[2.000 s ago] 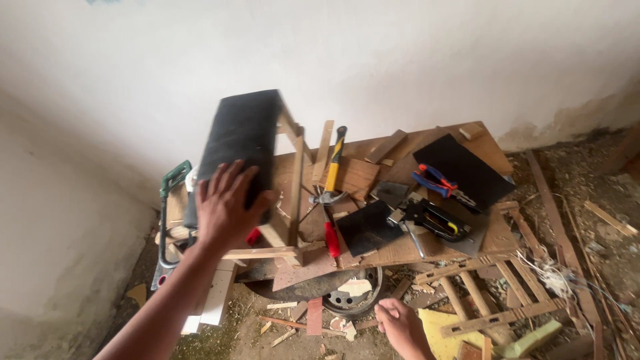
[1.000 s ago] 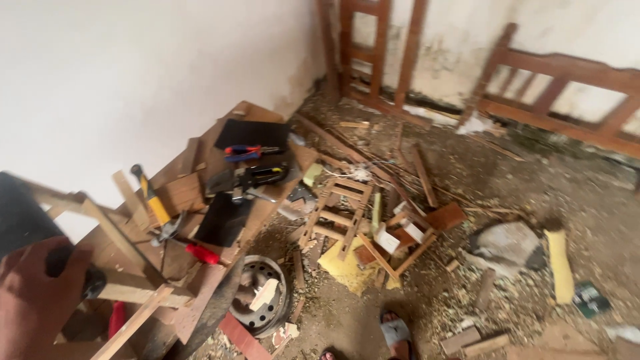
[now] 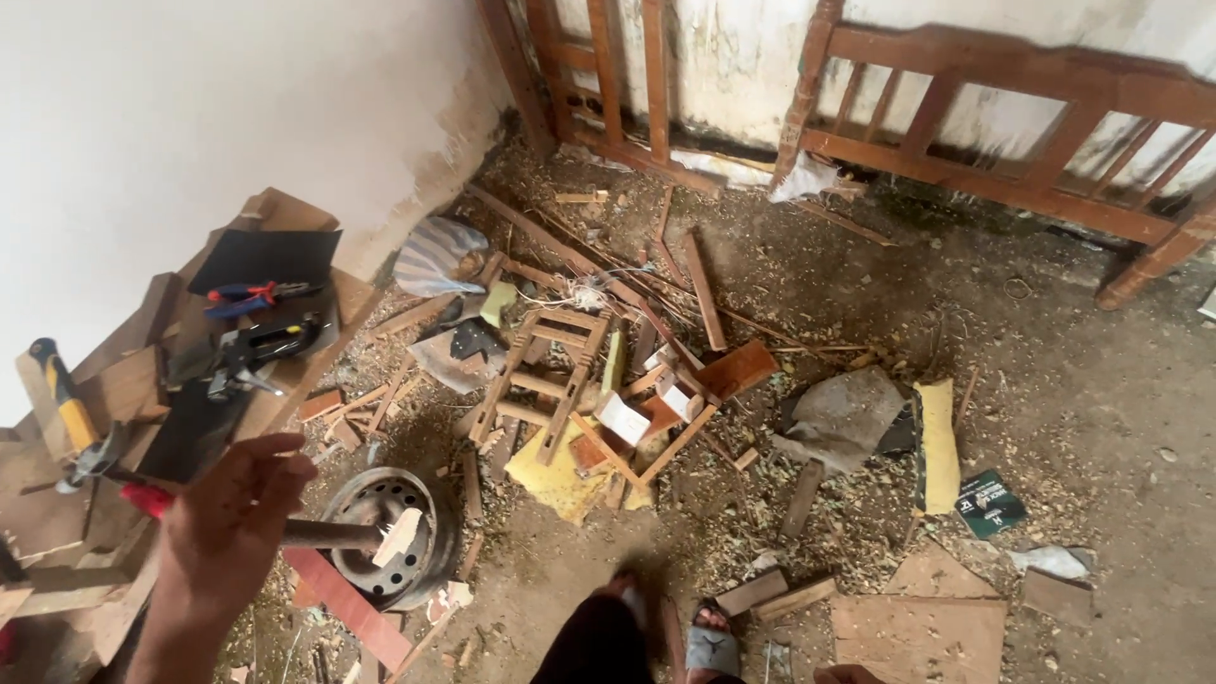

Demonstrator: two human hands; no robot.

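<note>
My left hand [image 3: 233,532] hangs at the lower left in front of the work surface, fingers loosely bent, with nothing seen in it. Beside it lie a red-handled tool [image 3: 144,498] and a claw hammer with a yellow and black handle [image 3: 71,408]. Farther up the board [image 3: 347,309] are a black staple gun [image 3: 261,351] and pliers with red and blue grips [image 3: 252,296], near black sheet pieces [image 3: 271,252]. Of my right hand [image 3: 845,674] only a small part shows at the bottom edge; its fingers are mostly cut off.
A steel wheel rim [image 3: 394,537] stands beside the board. Wood scraps, small wooden frames [image 3: 546,380], yellow foam [image 3: 560,475], a grey cloth [image 3: 845,418] and cardboard [image 3: 917,636] litter the floor. A wooden headboard [image 3: 997,142] leans on the far wall.
The view has swung right, toward the floor. My left hand, earlier on the black-covered wooden frame, is now off it.
</note>
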